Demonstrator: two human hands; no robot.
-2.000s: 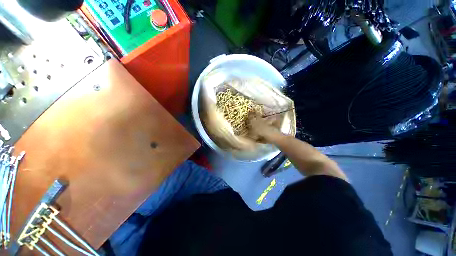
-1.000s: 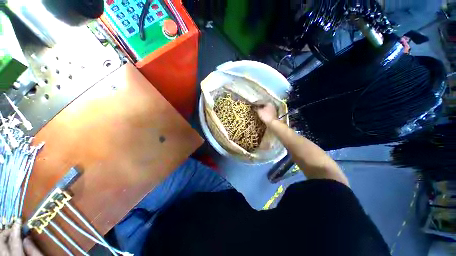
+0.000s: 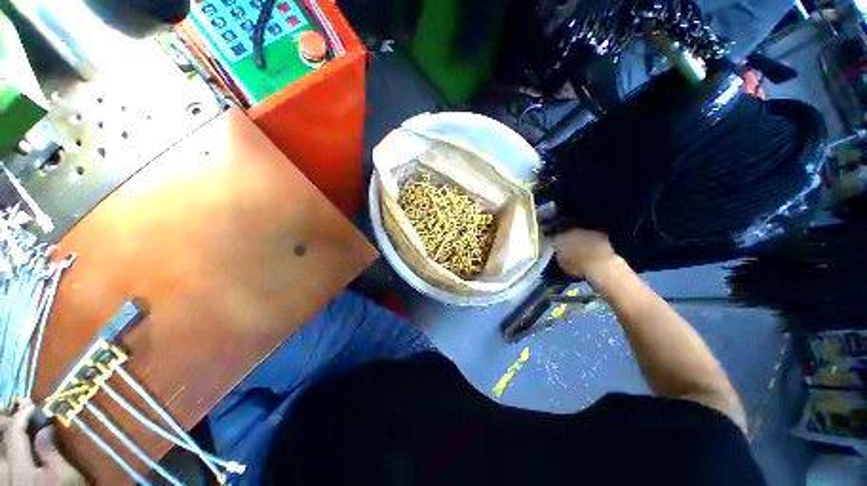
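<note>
A bar fixture [image 3: 87, 382] with gold-coloured fittings along it lies at the lower left of the reddish-brown board. Several pale leads [image 3: 143, 418] hang from it towards the board's front edge. My left hand [image 3: 30, 451] is at the lower left corner, cut off by the picture's edge, with its fingers closed on the bar's near end. A white bucket [image 3: 388, 220] holds an open bag of small gold pieces [image 3: 447, 226]. My right hand [image 3: 578, 251] is just outside the bucket's right rim. Its fingertips are blurred against dark material, so its grip cannot be told.
A pile of pale leads [image 3: 24, 308] lies at the left. The silver plate with holes [image 3: 119, 114] is at the upper left. The red-orange control box [image 3: 309, 128] stands behind the board. Black coiled cable bundles [image 3: 732, 180] fill the right. A dark bar-like object [image 3: 525, 315] is below the bucket.
My right hand has moved from inside the bag to outside the bucket's right rim. My left hand has come into view and now holds the bar fixture's near end.
</note>
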